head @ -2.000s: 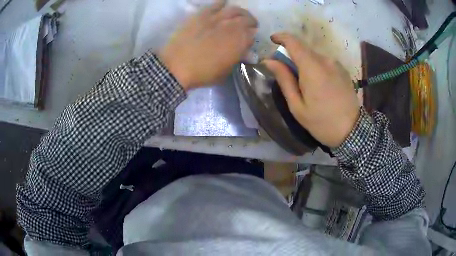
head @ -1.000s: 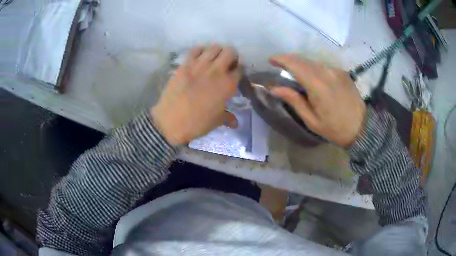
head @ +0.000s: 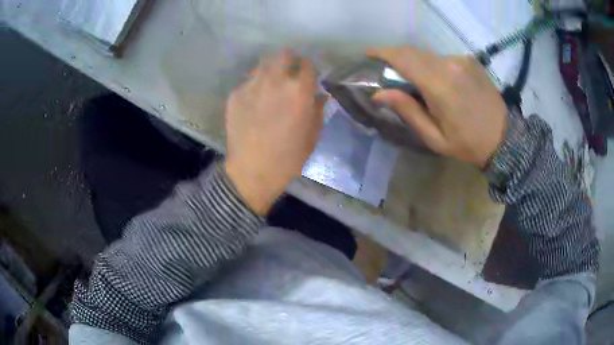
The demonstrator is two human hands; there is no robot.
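My right hand (head: 454, 101) grips the steam iron (head: 380, 101), whose pointed tip faces left toward my left hand. The iron's front covers the upper part of the work. A shiny metal template (head: 340, 151) lies flat near the table's front edge, with white fabric (head: 382, 176) showing along its right side. My left hand (head: 273, 128) is over the template's left side, fingers bent and blurred at the iron's tip. Whether its fingers pinch the fabric is hidden.
A white layered pile (head: 108, 20) with a dark edge is at the upper left. White cut pieces (head: 495, 23) lie at the upper right. The green hose (head: 522, 39) runs from the iron to the upper right, near a maroon and dark item (head: 580, 87). The table's front edge slants down rightward.
The view has turned, so the table edge slants more. The iron has moved back off part of the work's right side. The left hand has stayed beside the iron's tip.
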